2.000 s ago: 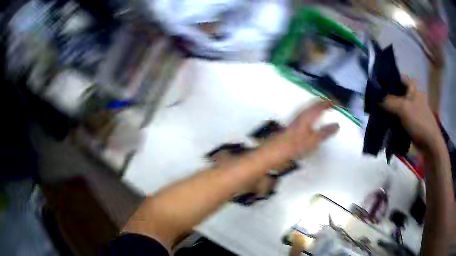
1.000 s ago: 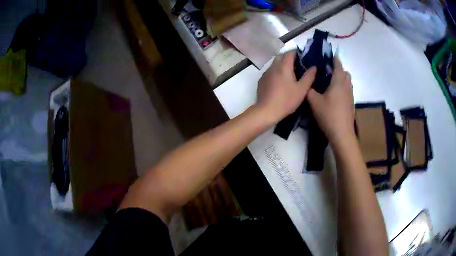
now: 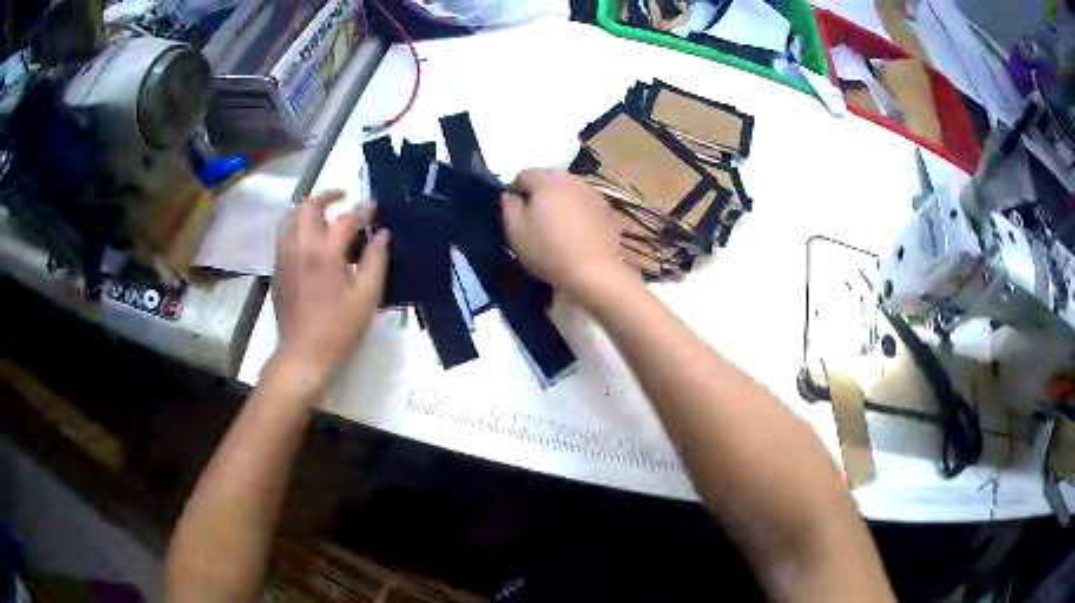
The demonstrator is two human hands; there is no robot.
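Note:
Several black strips with pale undersides lie fanned and crossed on the white table. My left hand is at the left edge of the strips, fingers bent and apart; its fingertips are near or on them, and I see nothing gripped. My right hand is at the right side of the strips, its fingers closed at the edge of the black pieces; what the fingertips hold is partly hidden. Piles of tan panels with black borders lie just beyond my right hand.
A green basket and a red basket with scraps stand at the back. A sewing machine is at the right, with a tan strip and black scissors. Another machine is at the left. A printed ruler runs along the front edge.
The black strips, bunched upright between both hands a second ago, now lie spread on the table. My hands have moved apart to either side of them. The view has turned right.

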